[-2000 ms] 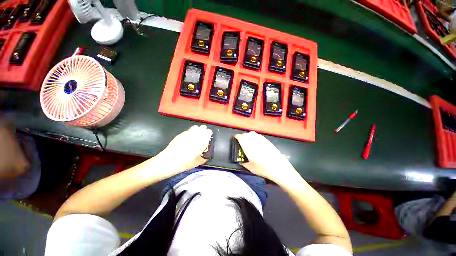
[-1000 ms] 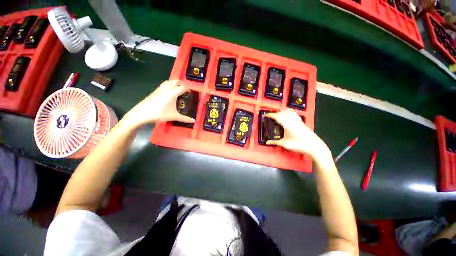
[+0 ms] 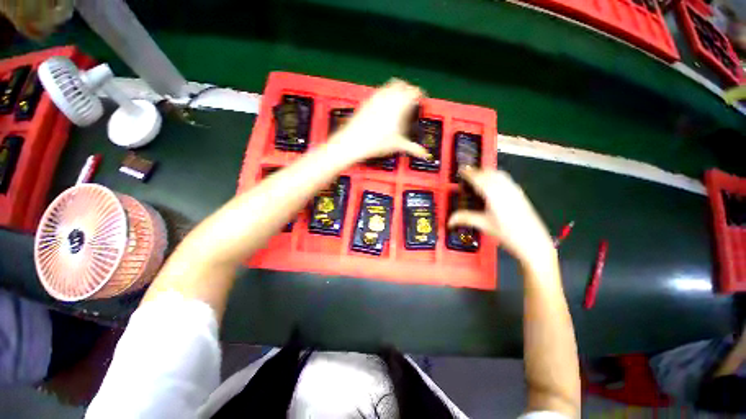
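Observation:
A red-orange tray lies in front of me with black phones in two rows of pockets. Black battery covers with gold emblems lie on several phones, such as the front-middle one. The back-right phone shows a pale label area. My left hand is over the back row, its fingers and thumb around a dark battery cover, partly hidden and blurred. My right hand is at the front-right pocket, fingers and thumb around a dark cover over that phone. My left forearm hides part of the front-left pocket.
A pink fan and a white fan stand at left, near a small brown block. A red marker and a thinner pen lie at right. Other phone trays stand at left, right and top right.
My hands moved from the bench edge into the tray. My left hand went from front-left to the back row, my right hand to the front-right pocket. More phones now bear gold-emblem covers.

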